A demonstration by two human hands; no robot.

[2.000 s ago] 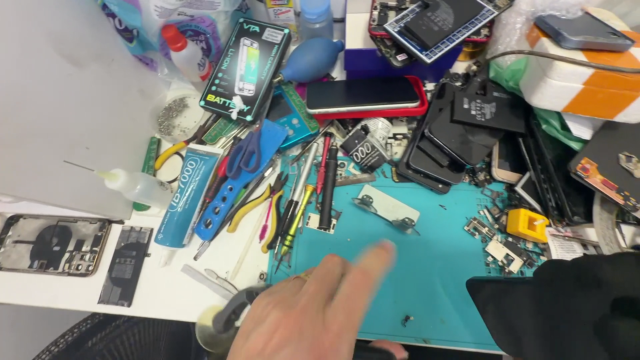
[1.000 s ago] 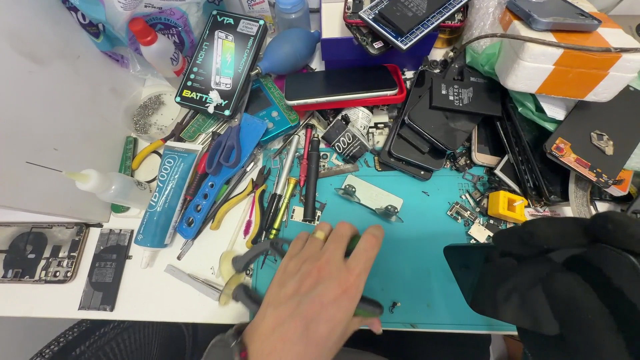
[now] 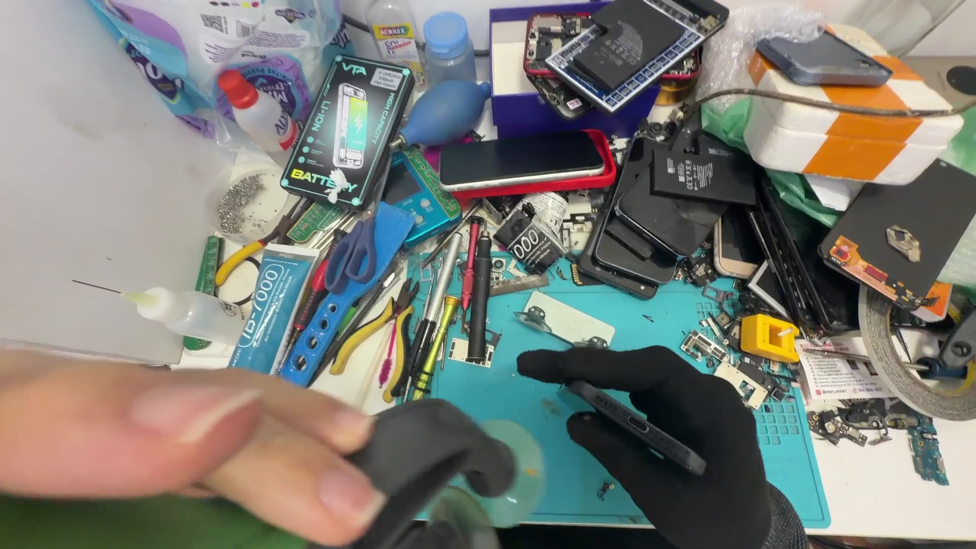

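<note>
My left hand (image 3: 252, 450), bare and close to the camera at lower left, holds suction-cup pliers (image 3: 427, 450) with a black arm and a green handle. Their translucent cups hang over the front of the teal repair mat (image 3: 564, 404). My right hand (image 3: 686, 427), in a black glove, grips a dark smartphone (image 3: 640, 427) between thumb and fingers, its charging-port edge toward the camera. The cups are left of the phone, apart from it. Beyond the gloved fingers, a small pale plate with two suction cups (image 3: 568, 319) lies on the mat.
Screwdrivers (image 3: 479, 297), yellow-handled pliers (image 3: 374, 328), blue scissors (image 3: 354, 255) and a glue tube (image 3: 274, 309) crowd the left. Stacked phones (image 3: 637, 229) lie behind the mat. A yellow block (image 3: 768, 338), loose phone parts and a tape roll (image 3: 907, 374) are at right.
My left hand has come up and left, nearer the camera, lifting the suction-cup pliers. My right hand has turned the phone from showing its dark flat face to showing its port edge.
</note>
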